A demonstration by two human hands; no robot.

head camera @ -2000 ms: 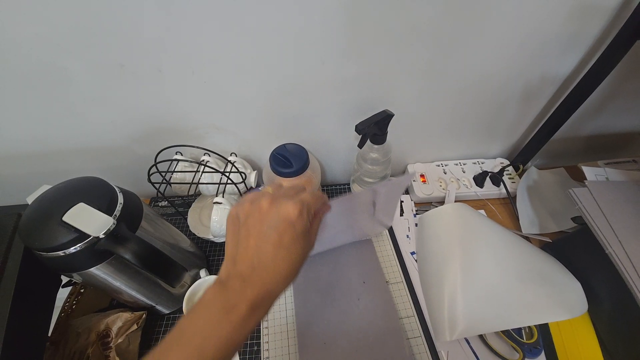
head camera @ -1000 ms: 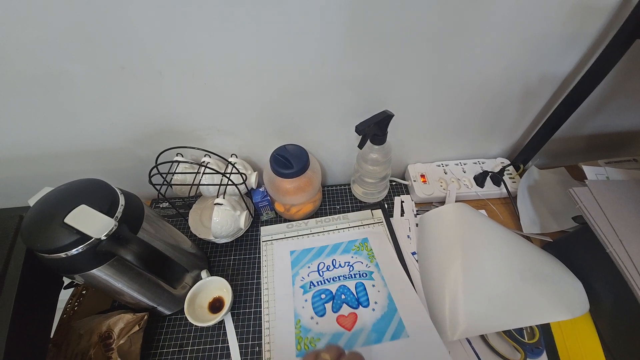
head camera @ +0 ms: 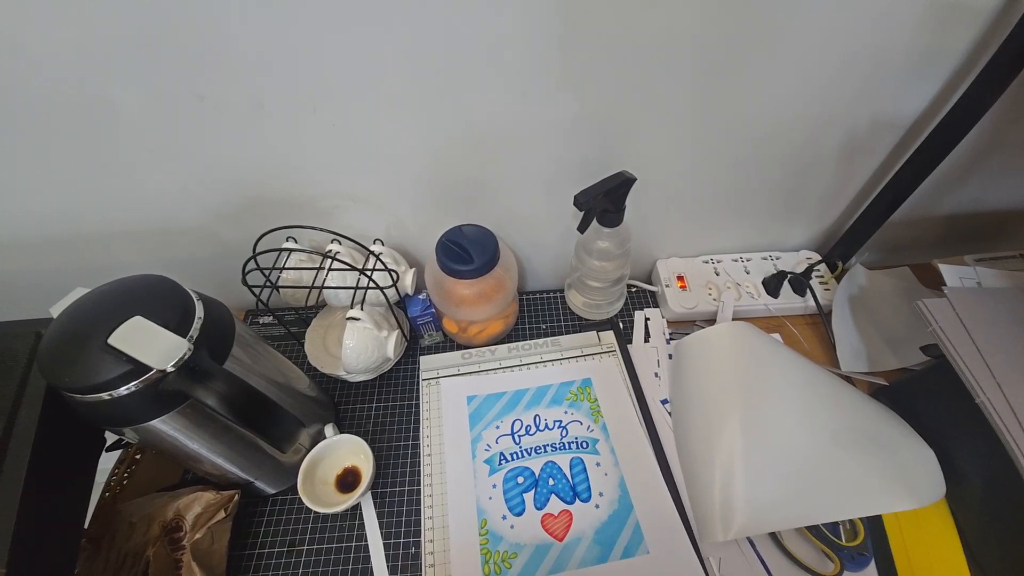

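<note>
Neither of my hands shows in the head view now. A white sheet with a printed blue greeting design and a red heart point(head camera: 556, 480) lies on a paper trimmer point(head camera: 432, 448) with a ruled grid. Left of the trimmer, a white cup point(head camera: 318, 480) holds a little dark liquid. Curled translucent white sheets point(head camera: 784, 432) lie to the right, over a pair of scissors point(head camera: 840, 544) with blue and yellow handles.
A steel thermal jug point(head camera: 264, 400) stands left, above a brown paper bag point(head camera: 176, 528). Along the wall are a wire cup rack point(head camera: 320, 232), a blue-lidded jar point(head camera: 474, 288), a spray bottle point(head camera: 600, 264) and a power strip point(head camera: 704, 300). Stacked sheets point(head camera: 976, 320) lie far right.
A hand and the greyish sheet it held over the trimmer are gone from view. The printed sheet shows there instead. The fingertips at its lower edge a second ago have left the view.
</note>
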